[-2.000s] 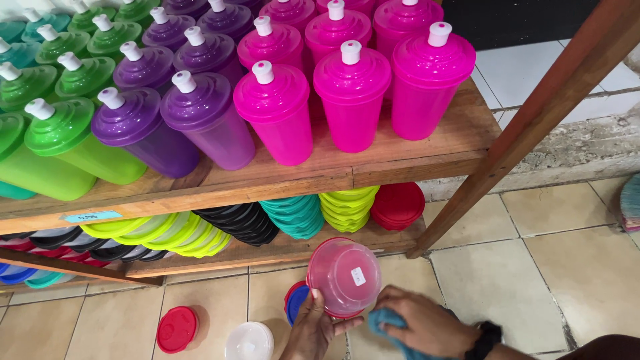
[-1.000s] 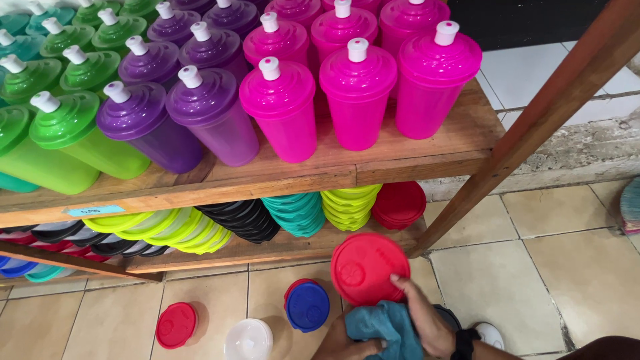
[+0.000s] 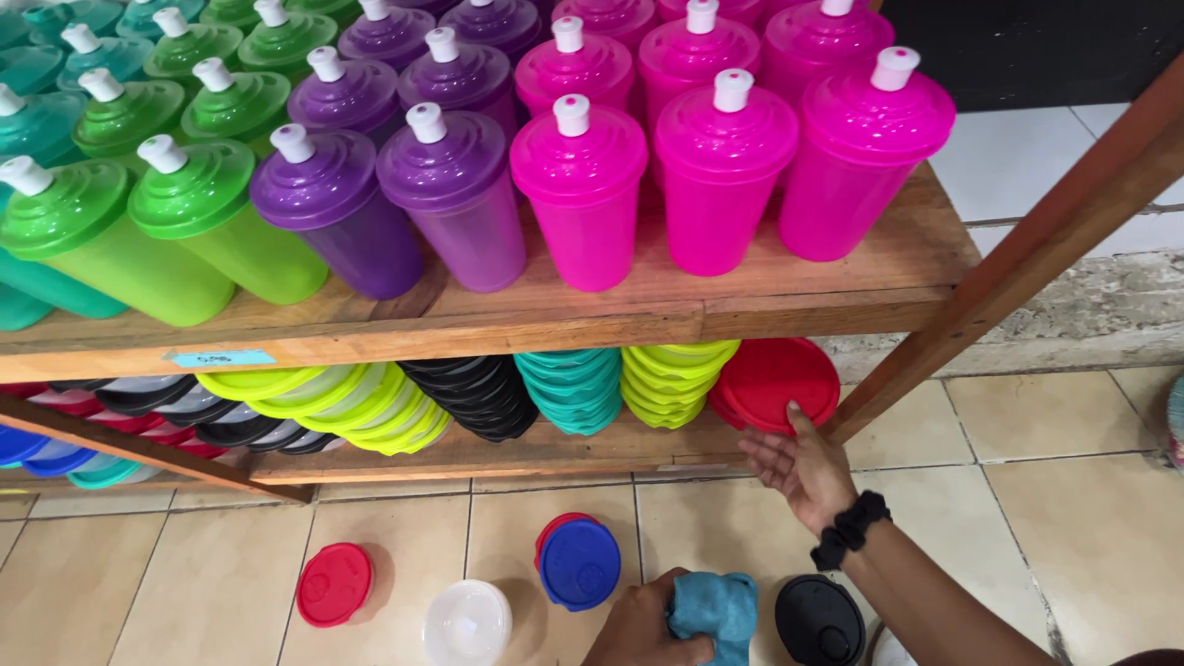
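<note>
My right hand (image 3: pixel 803 472), with a black band at the wrist, reaches to the right end of the lower shelf. Its thumb lies on the rim of a red-lidded plastic container (image 3: pixel 782 384), and the other fingers are spread below it. Whether the hand carries the container's weight cannot be told. My left hand (image 3: pixel 652 624), lower in the view, is closed on a bunched blue-green cloth (image 3: pixel 714 612). On the floor left of that hand are a blue-lidded container (image 3: pixel 580 564) against a red one, a white translucent container (image 3: pixel 467 622) and a red-lidded one (image 3: pixel 335 585). A black-lidded container (image 3: pixel 820 620) lies right of the cloth.
Pink (image 3: pixel 578 194), purple and green plastic tumblers with white caps fill the upper wooden shelf (image 3: pixel 555 326). Beneath stand stacks of yellow-green (image 3: pixel 673 384), teal (image 3: pixel 571 390) and black (image 3: pixel 472 396) lidded containers. A slanting wooden post (image 3: pixel 1008 259) rises right of my right hand.
The red-lidded container held over the floor one second ago is now at the lower shelf's right end with my right hand. My left hand and the cloth are lower, apart from it.
</note>
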